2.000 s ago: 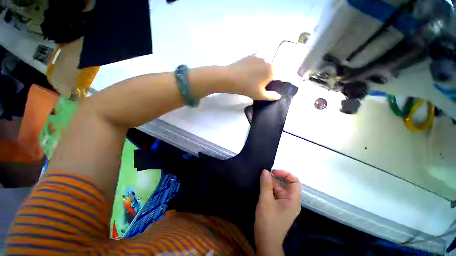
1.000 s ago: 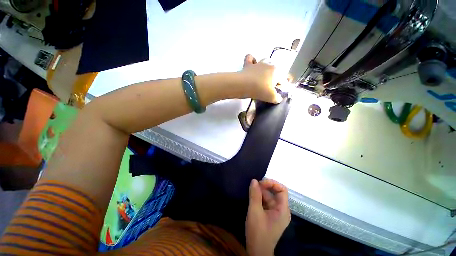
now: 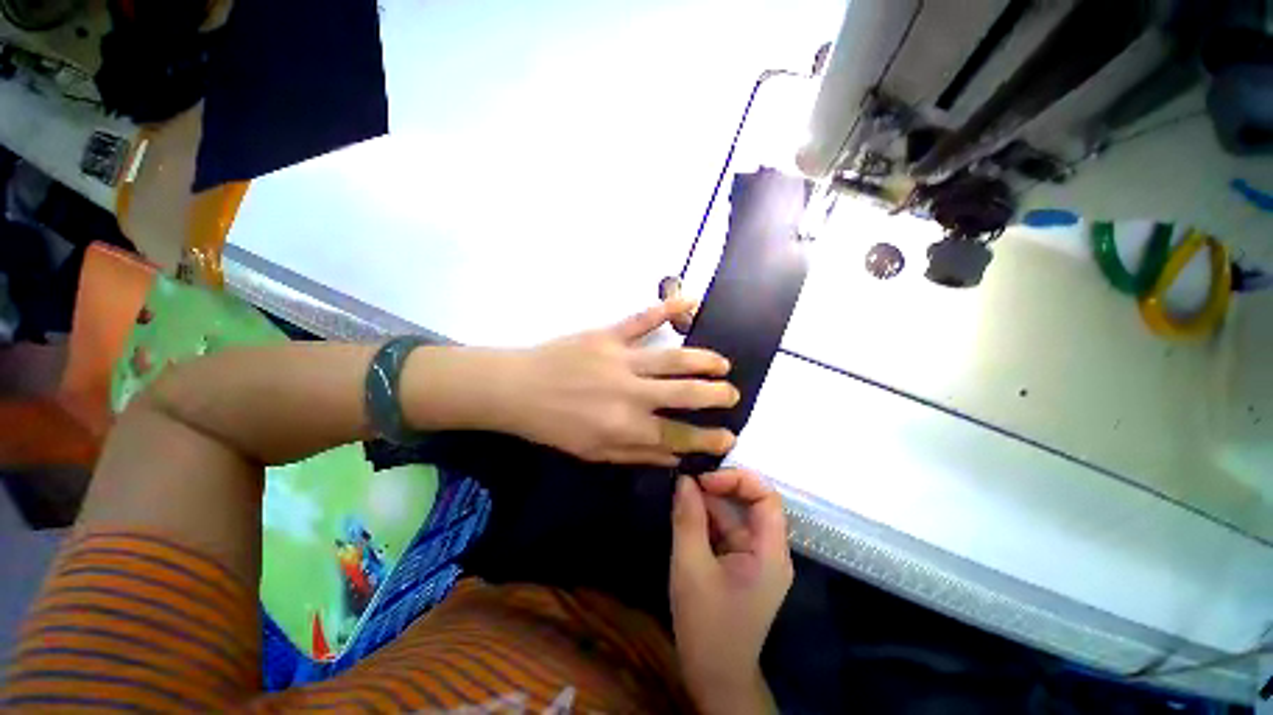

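Note:
A dark fabric panel (image 3: 754, 279) runs from my lap up over the table edge, its narrow end under the lit needle area of the sewing machine (image 3: 963, 98). My left hand (image 3: 600, 398) lies flat on the panel near the front edge, fingers spread, palm down. My right hand (image 3: 733, 538) pinches the panel's right edge between thumb and fingers at the table edge, just below my left fingertips. The rest of the dark cloth lies over my lap, partly hidden by my left forearm. The needle itself is lost in glare.
More dark cloth (image 3: 291, 84) lies at the far left. Green (image 3: 1128, 266) and yellow rings (image 3: 1187, 286) lie beside the machine. A green printed sheet (image 3: 314, 538) and blue basket (image 3: 436, 559) are left of my lap. An orange chair (image 3: 105, 335) stands at left.
My left hand has moved from the needle area back down the panel and opened flat. The panel's narrow end is now uncovered. My right hand has shifted slightly upward, still pinching the edge.

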